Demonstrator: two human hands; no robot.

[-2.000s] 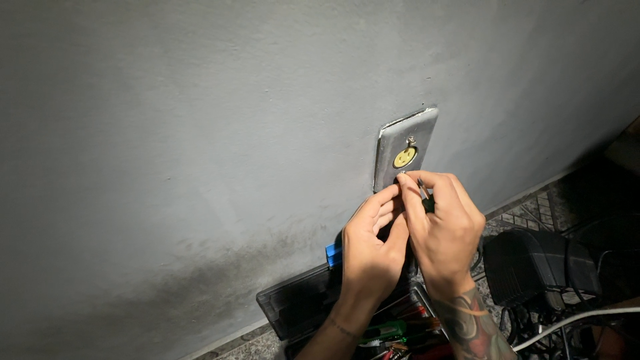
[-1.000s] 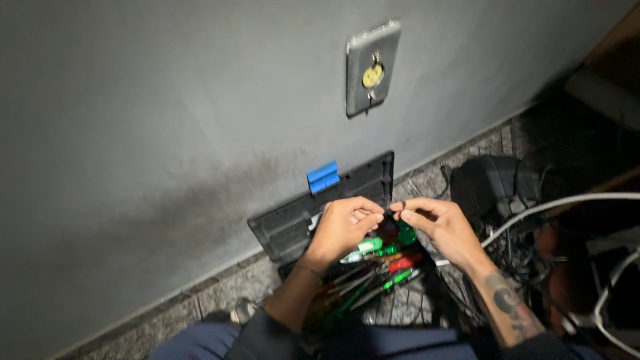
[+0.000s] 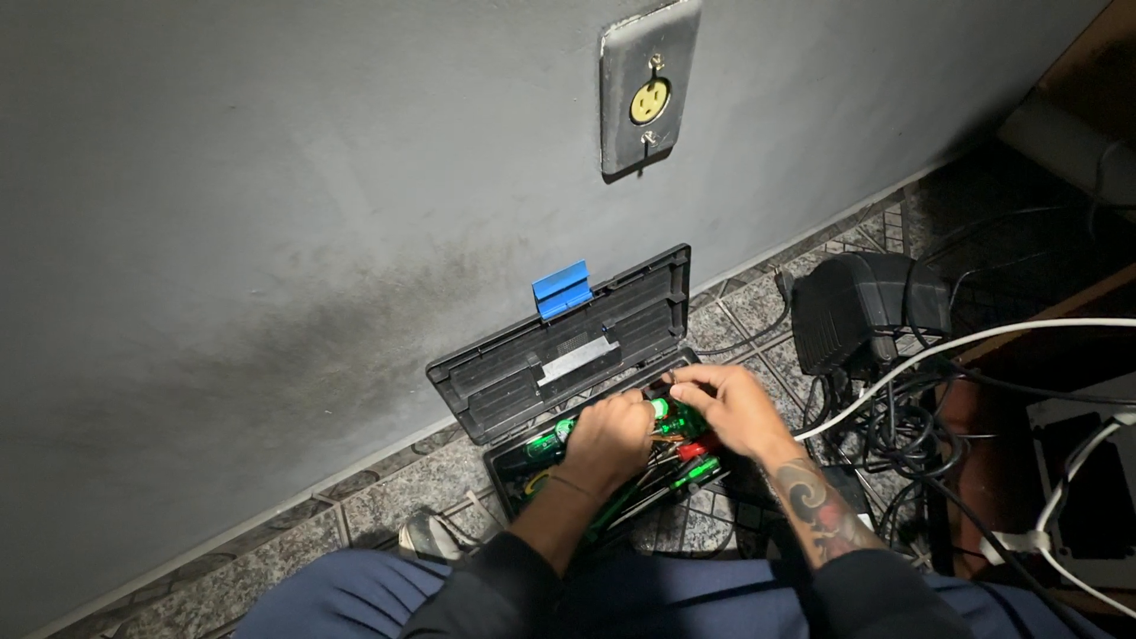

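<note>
Both my hands are over an open black plastic toolbox (image 3: pixel 497 484). My left hand (image 3: pixel 612 439) is curled at the middle of the box, over green-handled tools; what its fingers touch is hidden. My right hand (image 3: pixel 732 404) is at the box's right end, thumb and forefinger pinched on a small dark thing too unclear to name. A red-handled tool (image 3: pixel 697 448) and a green-handled screwdriver (image 3: pixel 697 475) lie in the box between and below the hands. Above on the grey wall, a metal outlet plate (image 3: pixel 621 102) surrounds a yellow socket (image 3: pixel 650 100), with a screw above and below it.
The toolbox lid (image 3: pixel 479 390), with a blue latch (image 3: pixel 562 288), leans back near the wall. To the right stand a black power unit (image 3: pixel 852 311) and tangled black cables (image 3: pixel 905 426); a white cable (image 3: pixel 994 330) crosses above them. A shoe (image 3: pixel 430 537) rests on the tiled floor.
From the outlet plate two seconds ago, both my hands have come down to the toolbox. Since one second ago they have moved apart, having been fingertip to fingertip. The view has tilted down.
</note>
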